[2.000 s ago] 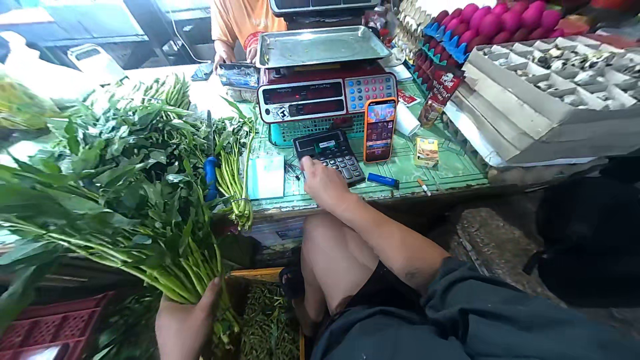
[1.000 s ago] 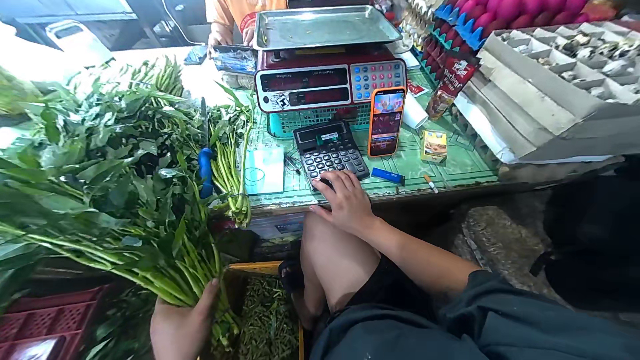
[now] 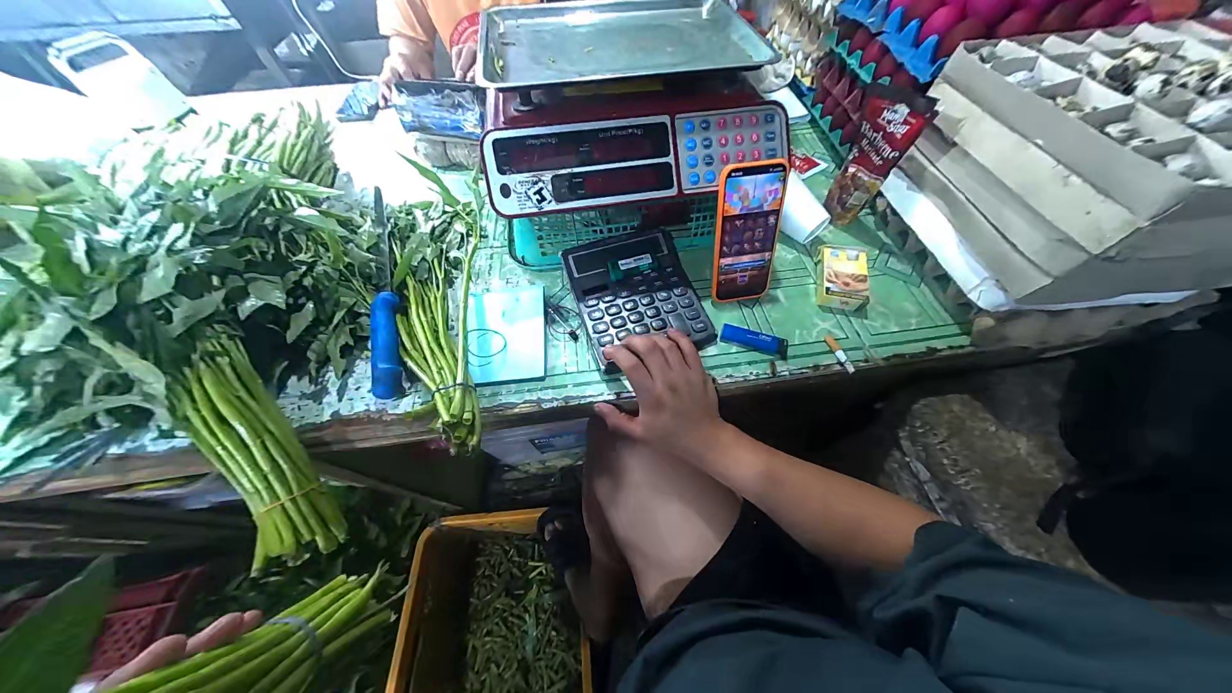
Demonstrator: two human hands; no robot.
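Note:
My left hand (image 3: 197,643), cut by the bottom left edge, is around a bundle of leafy green stems (image 3: 279,650) bound with a band. My right hand (image 3: 669,390) rests at the near edge of a black desk calculator (image 3: 640,289), fingertips on its lower keys and nothing gripped. A second banded bunch of stems (image 3: 255,438) hangs over the table edge among piled leafy greens (image 3: 221,250). A smaller tied bunch (image 3: 438,361) lies beside a blue-handled knife (image 3: 386,345). Right of the calculator, a phone in an orange case (image 3: 749,231) stands upright, near a blue lighter (image 3: 754,340).
Behind the calculator is a red digital scale (image 3: 630,159) with a metal tray (image 3: 626,43). A cigarette (image 3: 839,353), a small yellow pack (image 3: 843,277) and a divided carton (image 3: 1059,183) are at right. Below is a yellow crate (image 3: 420,587) of cut stems. Another person's hands (image 3: 409,65) are behind.
My left hand has moved down and left with stems in it. A banded bunch now shows hanging over the table edge. My right hand stays by the calculator.

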